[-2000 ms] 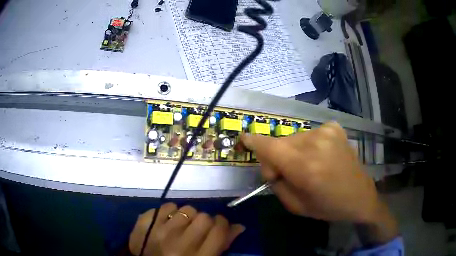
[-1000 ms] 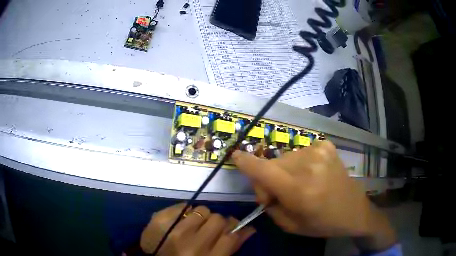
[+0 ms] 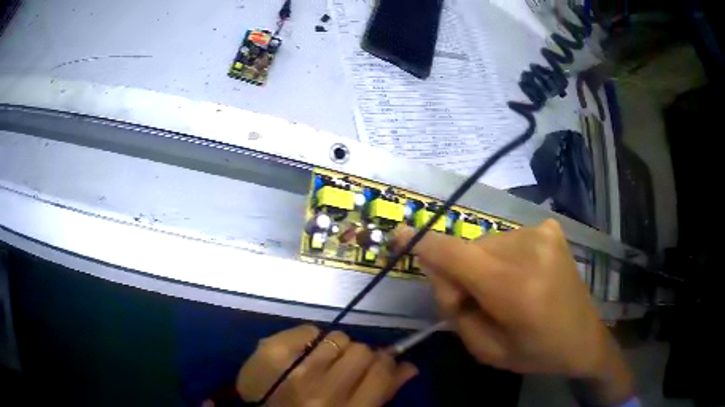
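A PCB panel [image 3: 342,256] with several yellow transformers [image 3: 387,210] lies between the two conveyor rails. My right hand [image 3: 517,290] is over its right part, the index fingertip touching or just above parts near the second and third boards. A thin silver-grey tool, likely tweezers [image 3: 421,337], is held under my right palm and points down-left. My left hand [image 3: 326,370], with a ring, is curled at the bottom edge, below the near rail. Whether it holds anything cannot be seen. My right hand hides the panel's right end.
A black coiled cord [image 3: 477,171] crosses the view above the panel and left hand. Behind the far rail [image 3: 199,131] lie a sample board [image 3: 255,57], a printed paper sheet [image 3: 413,107], a black mobile phone [image 3: 404,32] and dark crumpled cloth [image 3: 560,167]. The near rail [image 3: 183,258] runs along the front.
The panel, bench items and left hand appear farther right in view. My right index finger moved leftward across the panel, then slightly right relative to it. The cord has swung right.
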